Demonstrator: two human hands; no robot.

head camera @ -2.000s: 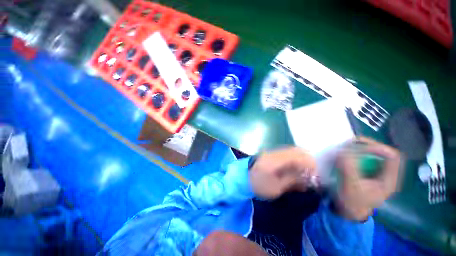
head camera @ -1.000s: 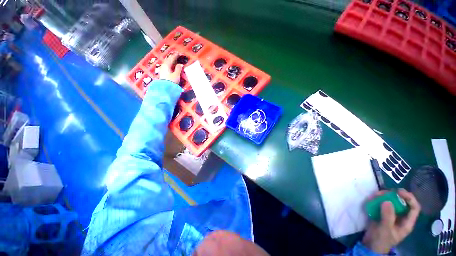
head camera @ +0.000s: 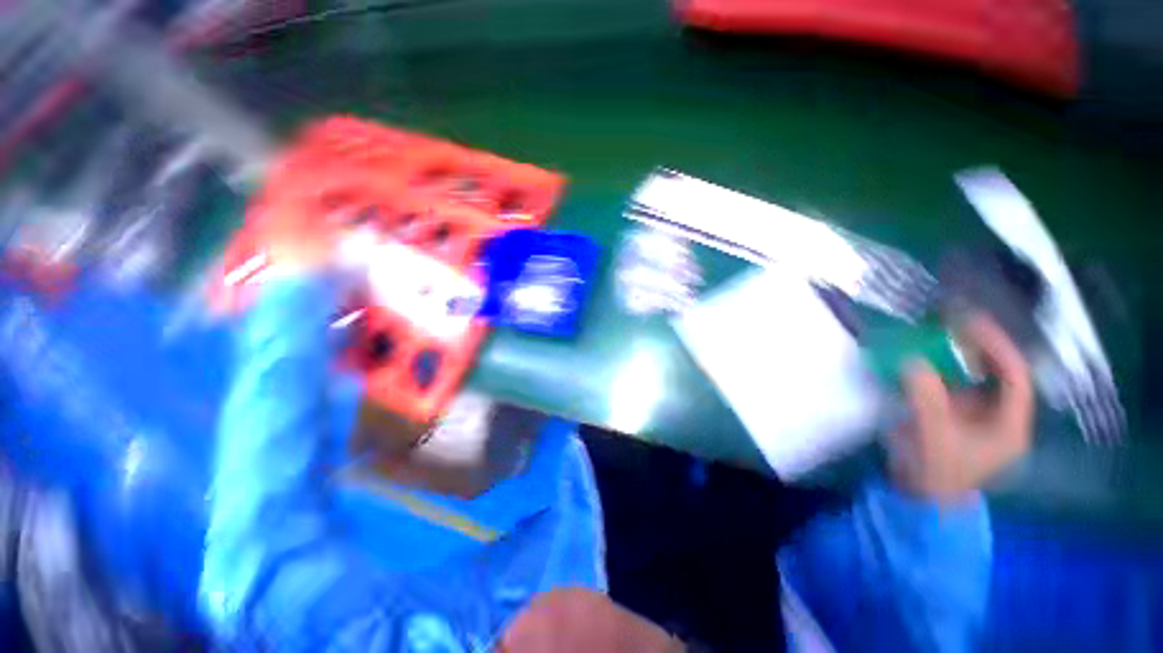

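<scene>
The whole view is strongly blurred. The red parts tray lies at the left, with dark round units in its pockets and a white punched strip across it. My left sleeve reaches up to the tray's left part. My left hand blurs into the tray there, and its fingers and anything in them cannot be made out. My right hand is at the right, beside the white pad, with fingers curved around a green round thing. The pad shows no part on it.
A blue bin with pale rings touches the tray. A crinkled clear bag and a sticker sheet lie behind the pad. A round black dish and second sticker strip are at the right. Another red tray stands at the back.
My left hand went from near the pad to the red tray and remains over it. My right hand still holds the green thing beside the pad. The camera view has shifted and blurred.
</scene>
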